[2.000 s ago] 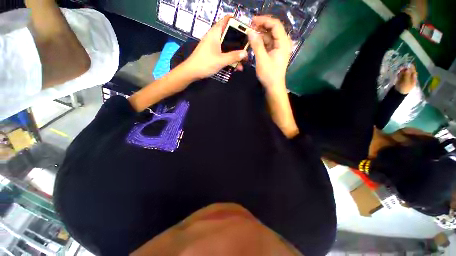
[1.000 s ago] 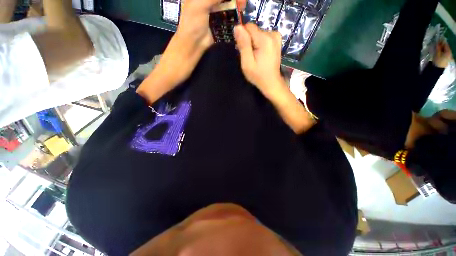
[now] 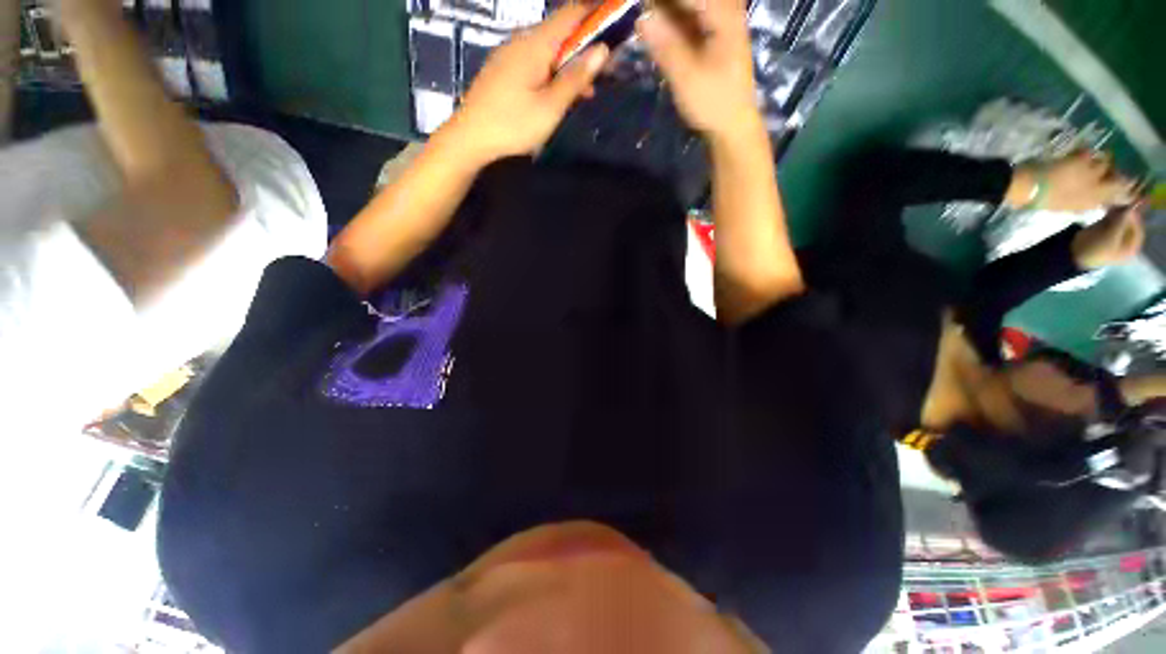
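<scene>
The phone unit (image 3: pixel 595 31) is at the top of the head view, tilted, with its red-orange edge showing and a dark side below. My left hand (image 3: pixel 522 100) holds it between thumb and fingers. My right hand (image 3: pixel 703 70) is blurred, just right of the unit, with its fingertips partly dark and near the top edge of the picture. Whether it touches the unit or holds anything is unclear. The black blister tray (image 3: pixel 806 58) lies behind my hands, with rectangular pockets and some pale parts at its left.
The green bench (image 3: pixel 365 64) runs across the top. A person in white (image 3: pixel 256 192) is close at my left. A person in black works at my right, hands (image 3: pixel 1087 192) near a heap of pale strips (image 3: pixel 1023 134). A pale rail (image 3: pixel 1074 64) crosses the upper right.
The unit has turned from its dark part-filled face to its red-orange edge. My right hand has moved up and right, away from the unit's lower end. My left hand still holds it.
</scene>
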